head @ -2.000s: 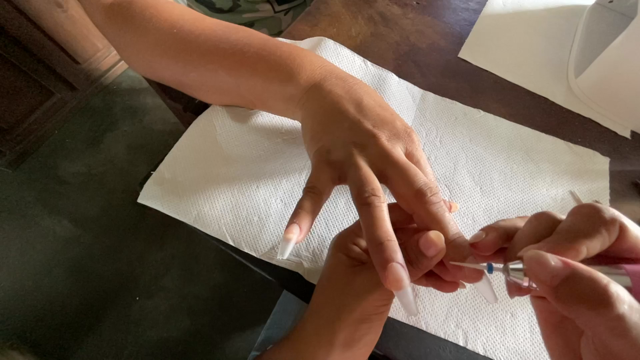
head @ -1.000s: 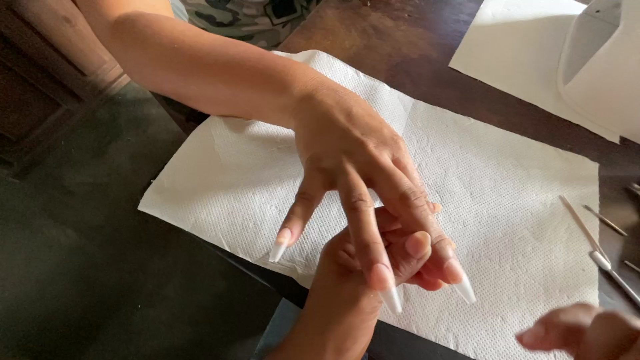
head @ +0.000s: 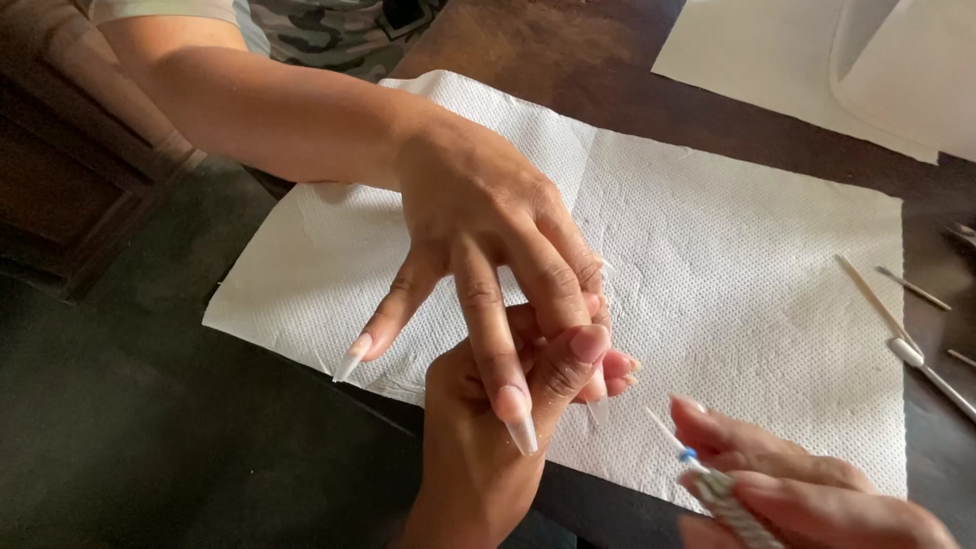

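Note:
The other person's hand (head: 488, 183) lies palm down with fingers spread over a white paper towel (head: 732, 244). Long clear nail tips (head: 523, 433) show on several of its fingers. From below, my left hand (head: 488, 404) grips one of those fingers, my thumb lying across it. At the lower right my right hand (head: 801, 480) holds an electric nail drill (head: 728, 499), slightly blurred. Its thin bit with a blue band (head: 688, 454) points up and left, apart from the nails.
Thin sticks (head: 877, 301) and a white-tipped tool (head: 907, 352) lie at the towel's right edge. A white sheet (head: 755, 69) and a white plastic object (head: 907, 76) are on the dark wooden table (head: 534, 46) at the upper right.
The drill was at a nail two seconds ago. One second ago my right hand was low at the right edge; now it has come back left with the drill visible.

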